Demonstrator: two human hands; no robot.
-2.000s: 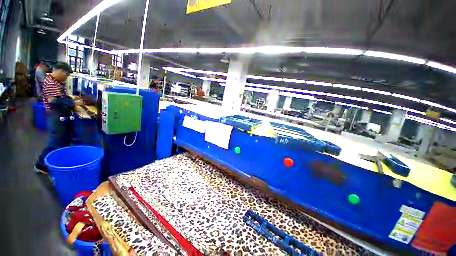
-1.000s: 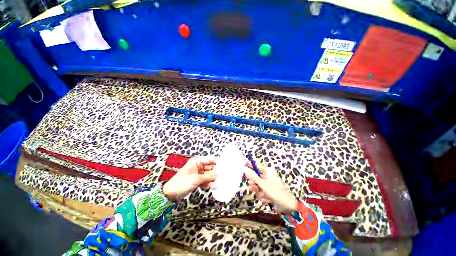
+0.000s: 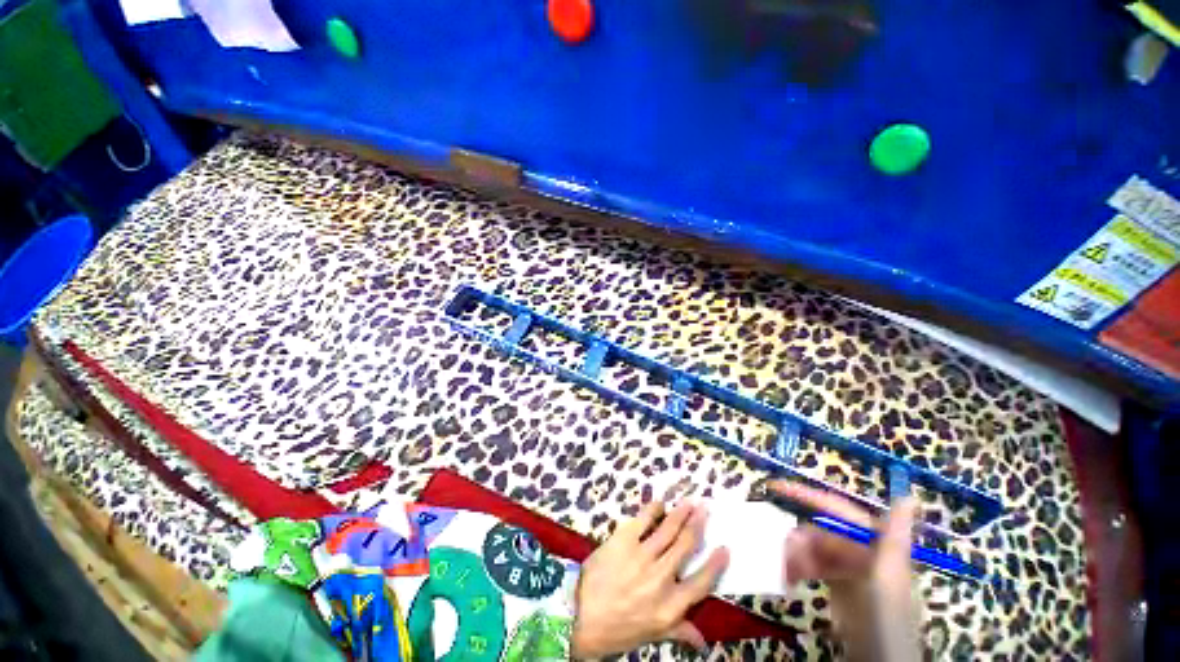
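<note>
A small white paper slip (image 3: 748, 546) lies on the leopard-print material (image 3: 349, 310). My left hand (image 3: 647, 579) rests on the slip's left edge, fingers spread, pressing it down. My right hand (image 3: 861, 563) is blurred at the slip's right side and holds a blue pen (image 3: 844, 528) between its fingers. The long narrow blue cutting die (image 3: 677, 396) with cross bars lies on the material just beyond both hands. Red strips (image 3: 498, 517) show through gaps in the material, partly hidden by my left sleeve.
The blue press beam (image 3: 699, 117) crosses behind the bed, with a red button (image 3: 571, 17) and green buttons (image 3: 899, 149). A blue bin (image 3: 45, 274) stands at far left. A dark red-brown board (image 3: 1123, 543) shows at the right edge.
The view has swung down from the workshop to the bed and moved closer. The slip, held up between both hands a second ago, now lies on the material under my left hand.
</note>
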